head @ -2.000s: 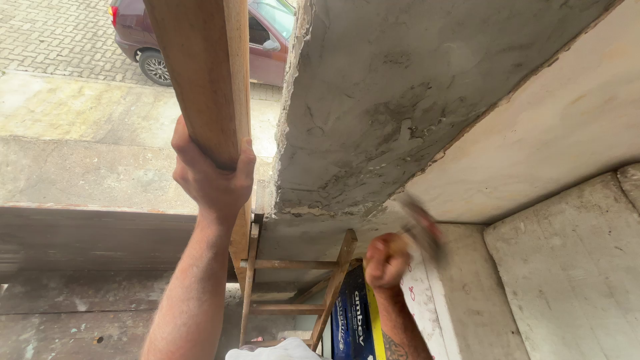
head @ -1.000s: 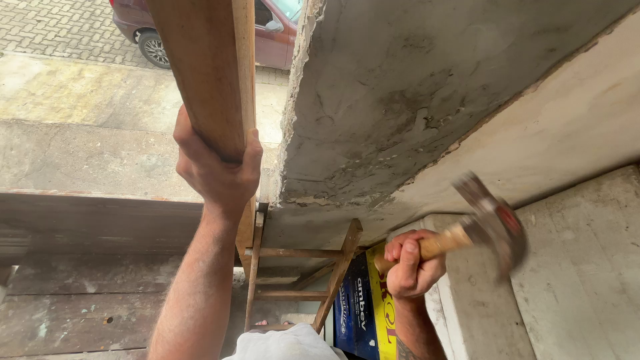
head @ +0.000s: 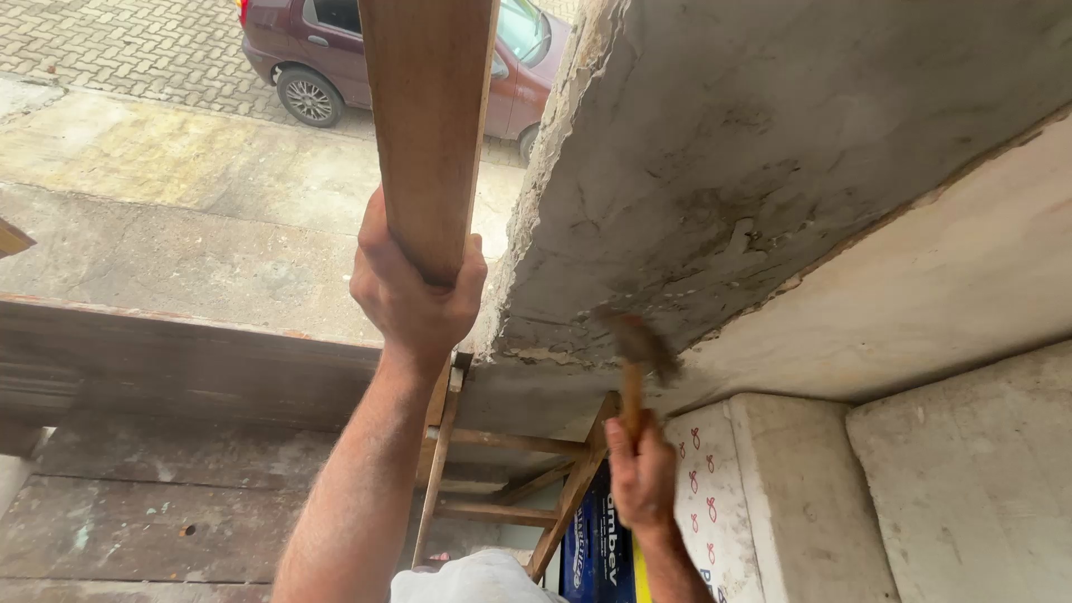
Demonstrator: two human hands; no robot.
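My left hand [head: 419, 289] grips a long wooden board [head: 431, 126] near its lower end; the board runs up out of the top of the view. My right hand [head: 642, 469], lower and to the right, is closed around the wooden handle of a claw hammer [head: 641, 347]. The hammer is blurred, its head up by the lower end of a grey plastered concrete surface [head: 670, 167] with a ragged left edge. Whether the head touches that surface I cannot tell.
A wooden ladder [head: 511, 440] stands below, between my arms, beside blue printed crates or panels [head: 586, 536]. Wooden planks [head: 167, 519] lie at lower left. Pale block-like pieces [head: 796, 477] are at lower right. A dark red car [head: 335, 50] stands on paving outside.
The hammer, which pointed right and away from the plastered surface a second ago, has swung left and up to it with my right hand. My left hand still holds the board.
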